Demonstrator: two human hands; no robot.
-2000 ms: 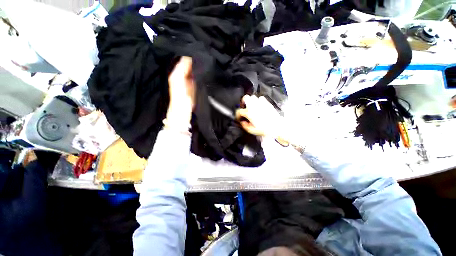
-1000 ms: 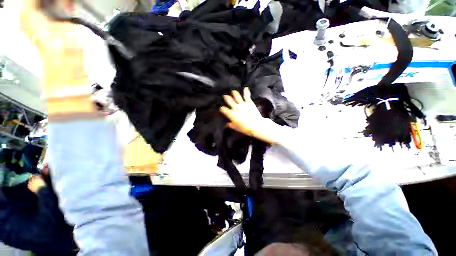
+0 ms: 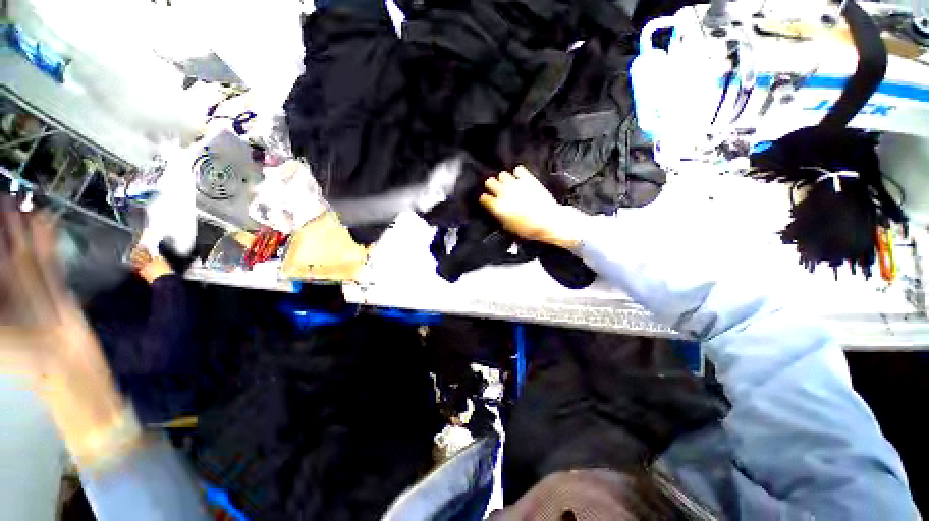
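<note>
A large pile of black cloth (image 3: 458, 92) lies on the white table in front of me. Smaller black strips (image 3: 474, 239) hang together at its near side, by the table's front edge. My right hand (image 3: 525, 207) rests on the near side of the black pile; its fingertips touch the cloth, and I cannot tell if they grip it. A blurred whitish streak (image 3: 397, 204) shows left of that hand. My left hand (image 3: 41, 290) is blurred at the far left edge, away from the pile, with its fingers apart and nothing visible in it.
A white sewing machine (image 3: 795, 97) with blue trim stands at right. Beside it lie a tied black bundle (image 3: 835, 209) and an orange-handled tool (image 3: 885, 254). Cardboard (image 3: 324, 251) and red-handled tools (image 3: 264, 247) lie at left. Another person's hand (image 3: 153, 267) shows beyond the table's left end.
My left hand has swung from the pile out to the far left and lower down. My right hand stays at the pile. The view has shifted, and the strips no longer hang over the front edge.
</note>
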